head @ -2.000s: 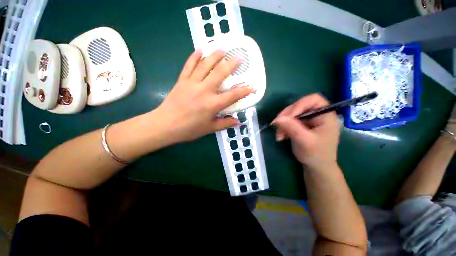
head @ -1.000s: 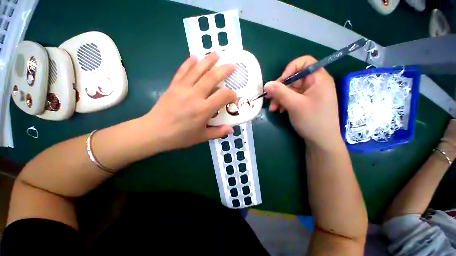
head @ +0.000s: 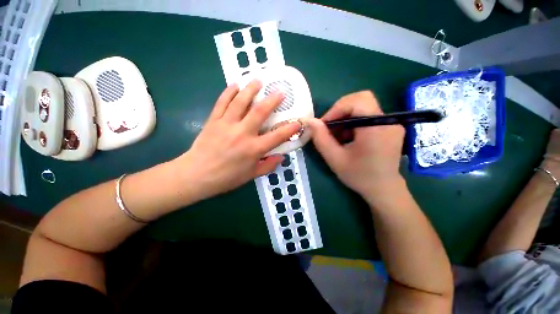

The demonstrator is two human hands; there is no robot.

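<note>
A cream housing with a slotted grille patch lies over a white perforated strip. My left hand lies across the housing's left side, fingers spread over it, holding it. My right hand grips slim black tweezers, held nearly level. The fingers of my right hand touch the housing's right edge beside the brown print. The tweezers' tip is hidden by my fingers. The blue bin at the right is heaped with clear-white pieces.
Several cream housings overlap at the left, with a small clear ring below them. White strips lie at the far left. Clear rings lie on the pale rail behind the bin. Another person's arm is at the right edge.
My right hand first moved from the strip up to the housing. Since then the tweezers have tilted flatter and my right fingers have come against the housing's edge. My left hand still holds the housing.
</note>
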